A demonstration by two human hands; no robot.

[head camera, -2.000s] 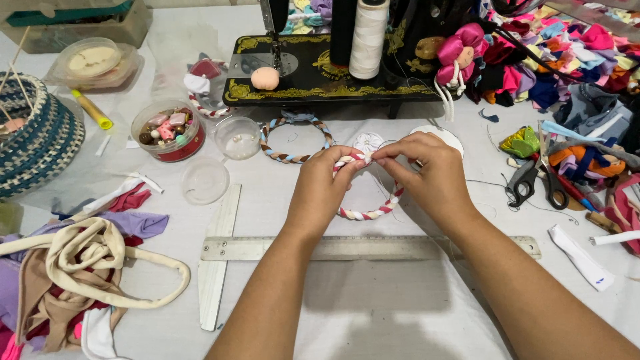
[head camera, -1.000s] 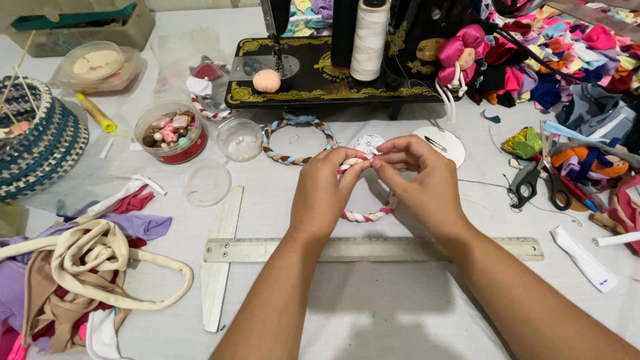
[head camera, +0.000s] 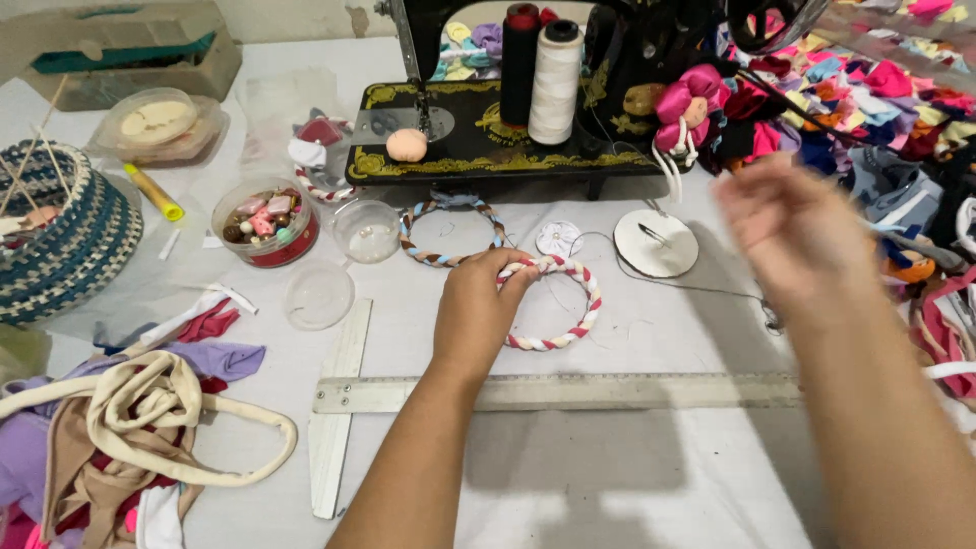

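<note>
My left hand (head camera: 488, 297) pinches the upper left of a braided fabric ring (head camera: 587, 305) in red, white and cream, which rests above the T-square (head camera: 579, 393). My right hand (head camera: 793, 221) is blurred, raised away from the ring at the right; whether it holds anything is unclear. Between the hands lie a white gathered fabric rosette (head camera: 559, 239) and a white disc (head camera: 656, 244) with a dark clip-like piece on it. A dark thread runs right from near them. Behind my left hand lies a brown and blue braided ring (head camera: 412, 236).
A black sewing machine (head camera: 473, 156) with thread cones stands at the back. A tub of beads (head camera: 267, 248), clear lids and a woven basket (head camera: 99, 236) are at left. Fabric strips (head camera: 145, 412) lie front left; a scrap heap (head camera: 862, 99) fills the back right.
My right hand has left the braided ring and moved right, and now covers the area where the scissors showed earlier. My left hand still holds the ring.
</note>
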